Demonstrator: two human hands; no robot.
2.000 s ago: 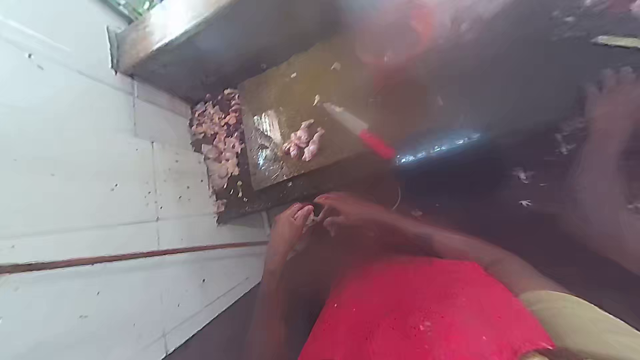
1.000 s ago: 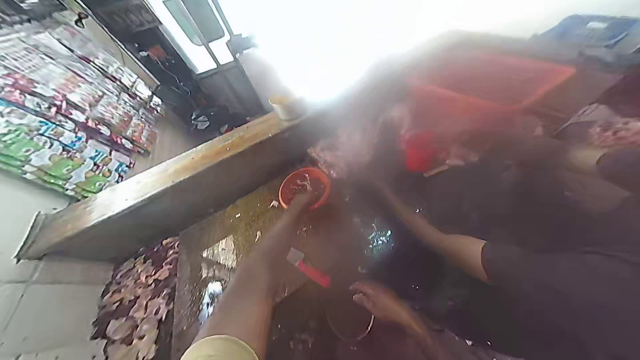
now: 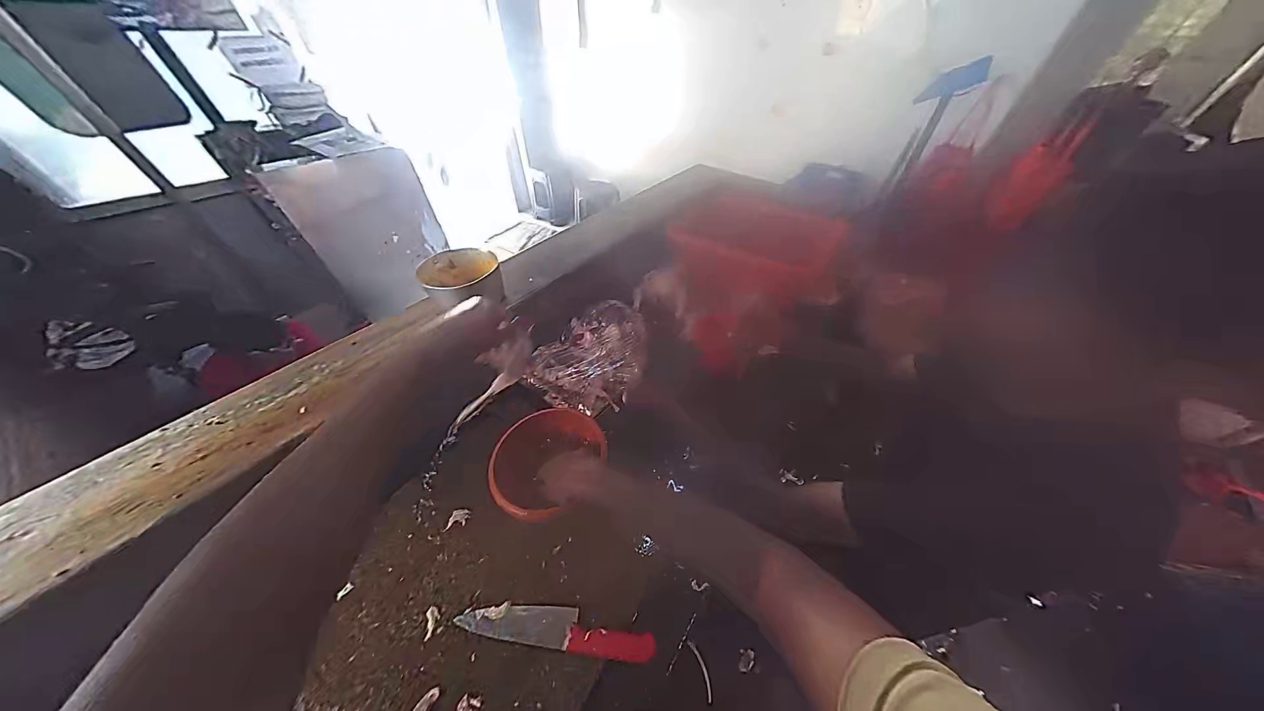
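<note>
My left hand (image 3: 486, 331) reaches over the far edge of the board, beside a heap of wet raw meat (image 3: 591, 357). A pale, stringy strip of raw meat (image 3: 486, 400) hangs just below it; blur hides whether the fingers grip it. Inside an orange plastic bowl (image 3: 502, 472) is my right hand (image 3: 575, 476), its fingers blurred, and what they hold cannot be told. The bowl stands at the far end of a wet cutting board (image 3: 395, 592). A kitchen knife with a red handle (image 3: 610, 644) lies on the board, nearer to me, its blade pointing left.
A wooden ledge (image 3: 227, 430) runs along the left, with a metal pot (image 3: 460, 275) on it. Beyond the meat stands a red crate (image 3: 760, 242). Another person's forearm (image 3: 815, 509) reaches in from the right. Meat scraps are scattered over the board and counter.
My hands were together near me two seconds ago; one second ago my left hand was in the bowl. Now it is at the meat heap and my right is in the bowl. The view has swung widely.
</note>
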